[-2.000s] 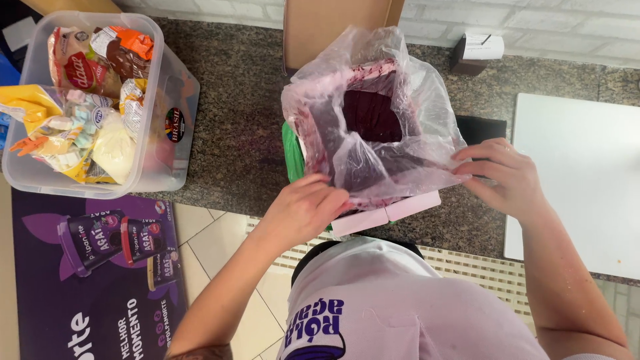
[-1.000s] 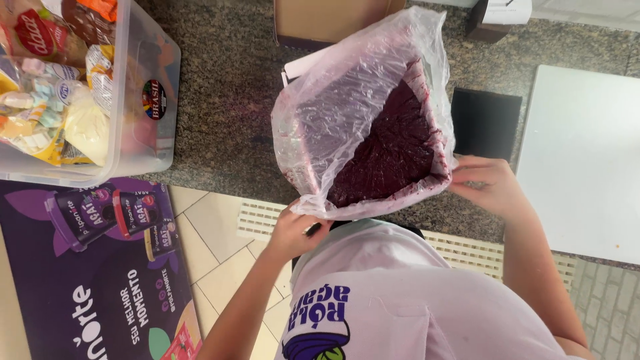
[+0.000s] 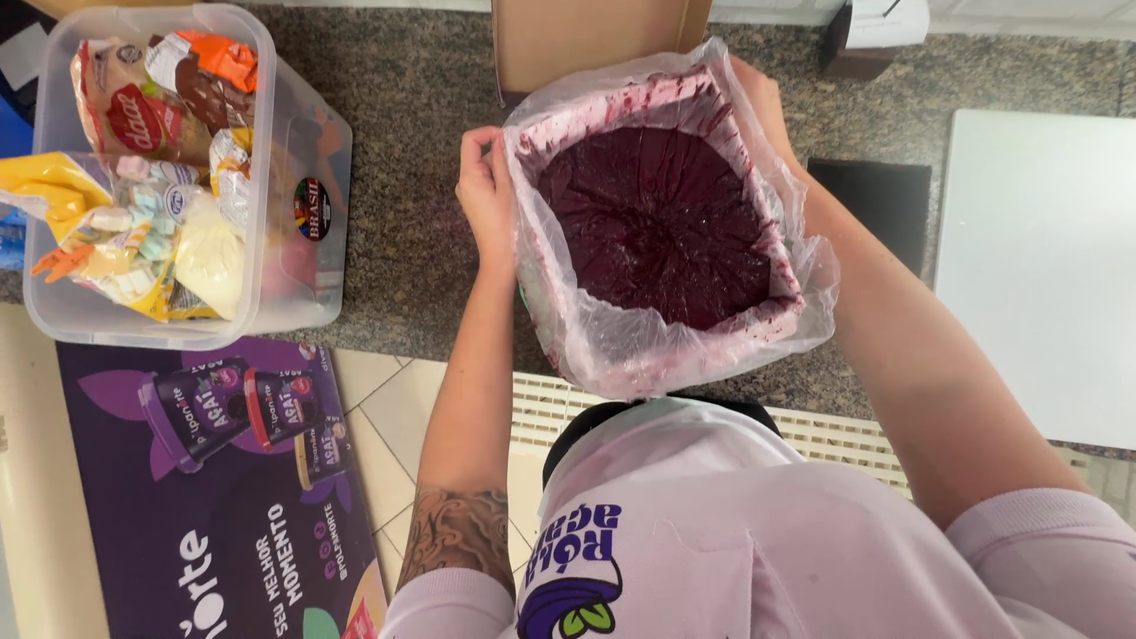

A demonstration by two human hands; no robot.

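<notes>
A square tub (image 3: 657, 364) lined with a clear plastic bag (image 3: 612, 333) stands near the counter's front edge, its rim smeared with dark purple. Inside it lies a dark purple frozen mass, likely açaí (image 3: 661, 222), with a ridged surface. My left hand (image 3: 488, 182) is at the tub's upper left side, fingers bent against the bag and rim. Across the tub, my right hand (image 3: 759, 102) is at the upper right corner, partly hidden behind the plastic; its fingertips do not show.
A clear plastic bin (image 3: 337, 222) of packaged toppings and marshmallows stands left. Behind the tub is a cardboard box (image 3: 595, 44). On the right are a black flat item (image 3: 874, 209), a white board (image 3: 1038, 275) and a dark holder with paper (image 3: 856, 53).
Both hands have moved from the tub's near side to its far side. The bag, which covered part of the purple mass, is now folded outward over the rim.
</notes>
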